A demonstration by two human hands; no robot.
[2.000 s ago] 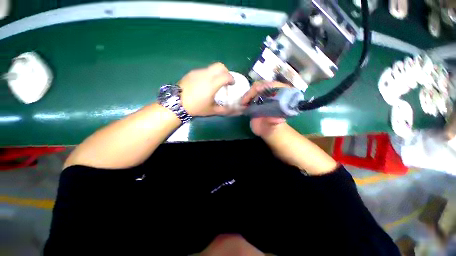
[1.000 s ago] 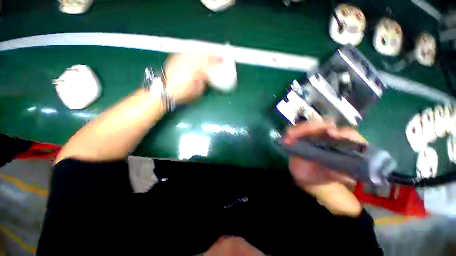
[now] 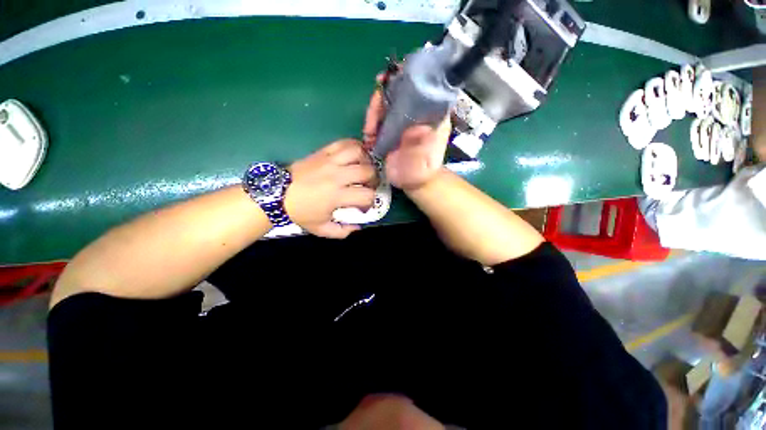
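Note:
My left hand (image 3: 333, 186), with a watch on its wrist, holds a white plug-in device housing (image 3: 375, 207) down near the front edge of the green bench. The fingers cover most of the housing. My right hand (image 3: 411, 151) grips the grey electric screwdriver (image 3: 416, 97), tilted with its cable end up and its nose down at the housing beside my left fingers. The bit tip is hidden by the fingers. The silver screw feeder (image 3: 512, 80) stands just beyond my right hand.
Another white housing (image 3: 18, 144) lies at the far left. Several white covers (image 3: 663, 101) stand in an overlapping row at the right, one (image 3: 659, 168) in front. Another person's pale sleeve (image 3: 714, 220) reaches in at the right. A red crate (image 3: 605, 231) is below the bench edge.
My left hand has come back from the far strip toward the bench's front edge with a white housing. My right hand has moved left and raised the screwdriver's rear, bringing its nose to the housing.

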